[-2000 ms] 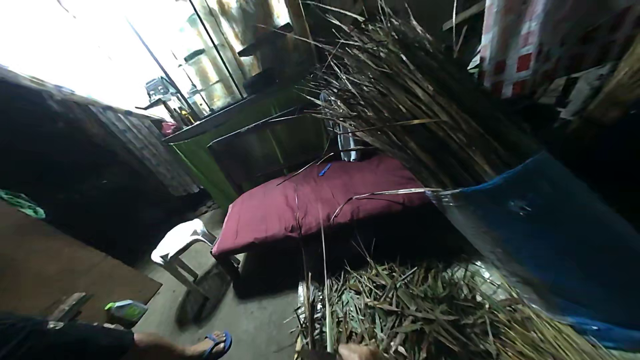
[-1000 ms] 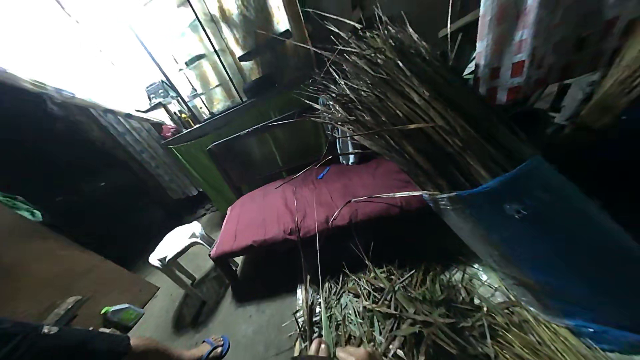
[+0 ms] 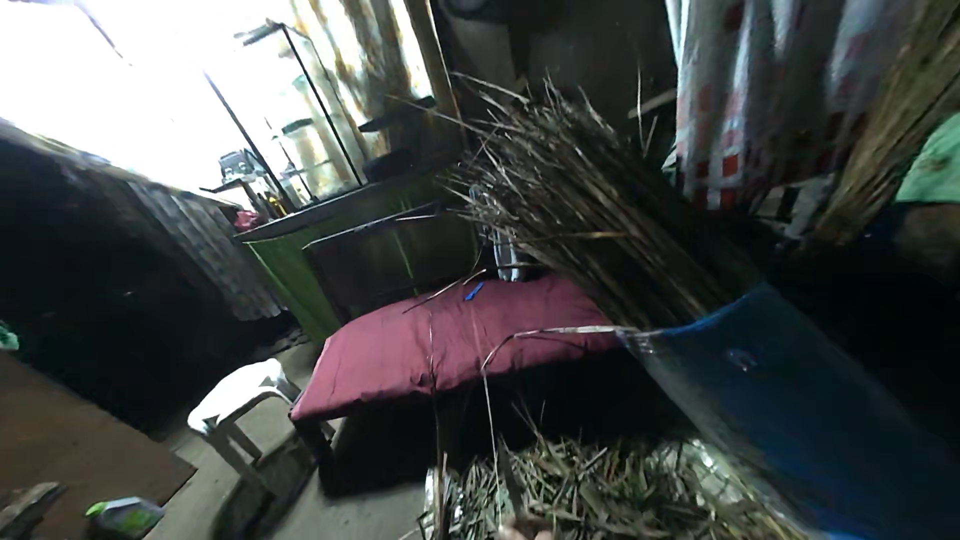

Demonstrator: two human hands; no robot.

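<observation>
At the bottom edge, only some fingers show, apparently of my right hand [image 3: 526, 531]. A narrow dark strip [image 3: 511, 480] rises just above them; whether the fingers grip it cannot be told. Behind and around them lies a heap of cut dry leaf pieces or stalks [image 3: 592, 487]. A thin upright stalk [image 3: 441, 487] stands left of the fingers. My left hand is out of view. To the right, a large bundle of long dried stalks [image 3: 600, 202] leans out of a blue plastic wrap or container [image 3: 780, 405]. One pale bent stalk [image 3: 562, 330] reaches leftward from its rim.
A bench or low table with a maroon cover [image 3: 450, 337] stands ahead, bearing a small blue object [image 3: 474, 291] and a clear bottle [image 3: 507, 255]. A white plastic stool [image 3: 240, 394] is at its left. Behind is a green cabinet [image 3: 289, 277]; a checked curtain [image 3: 727, 112] hangs right.
Fingers seen at the bottom left of the remaining ones a second ago are now out of view. The leg with a blue slipper has also left view as the view shifted.
</observation>
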